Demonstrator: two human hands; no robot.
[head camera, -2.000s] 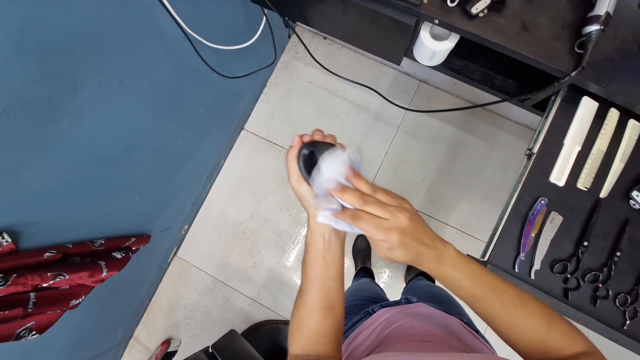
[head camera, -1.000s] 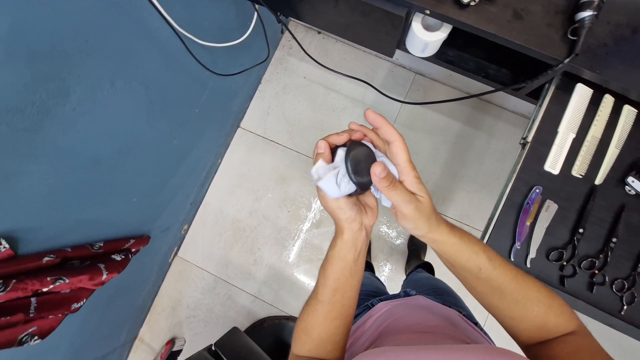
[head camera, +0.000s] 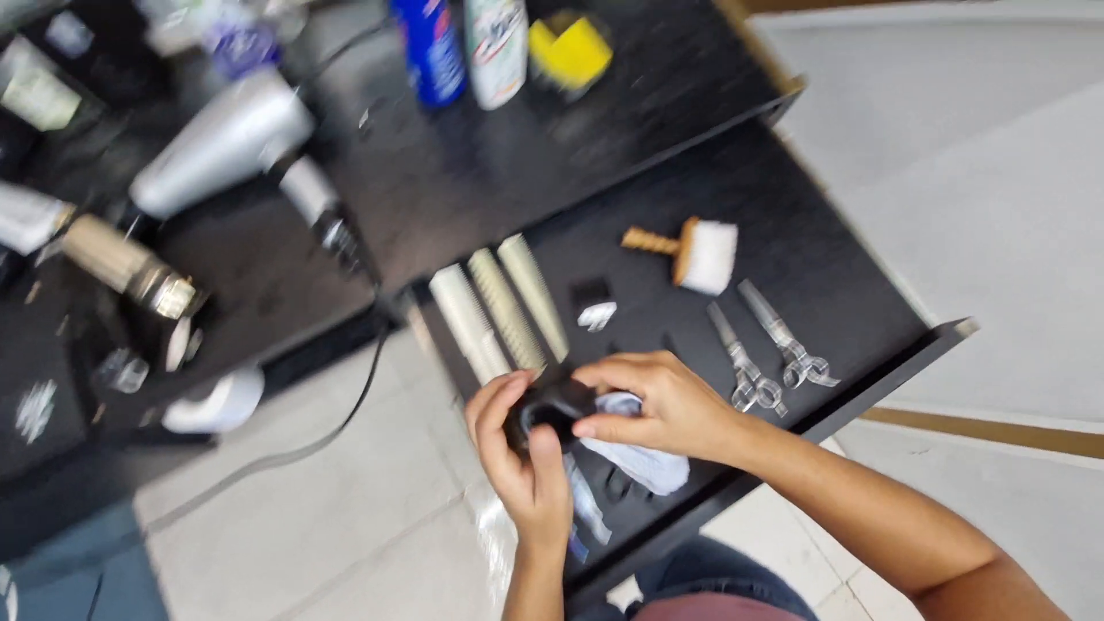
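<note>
My left hand (head camera: 522, 448) grips a small black object (head camera: 556, 410) with a rounded, hollow-looking body; its kind is unclear. My right hand (head camera: 655, 401) pinches the object's other side and also has a white cloth (head camera: 647, 457) hanging under its fingers. Both hands are over the open black drawer (head camera: 621, 198). Just beyond them lie several pale combs (head camera: 492, 310), a neck brush with a wooden handle and white bristles (head camera: 707, 257), and scissors (head camera: 746, 366) with a second pair (head camera: 789, 341) beside them. A razor (head camera: 586, 500) shows partly below the hands.
On the black counter (head camera: 535, 147) are a silver hair dryer (head camera: 224, 142), a gold clipper (head camera: 125, 259), a blue bottle (head camera: 431, 52), a white bottle (head camera: 498, 52) and a yellow item (head camera: 571, 52). A cable (head camera: 285, 457) hangs over the floor at left. The drawer's front edge (head camera: 862, 397) runs near my right forearm.
The view has swung right to the drawer and counter. My hands, earlier over the floor, are over the drawer. The cloth, earlier around the black object, hangs from my right hand.
</note>
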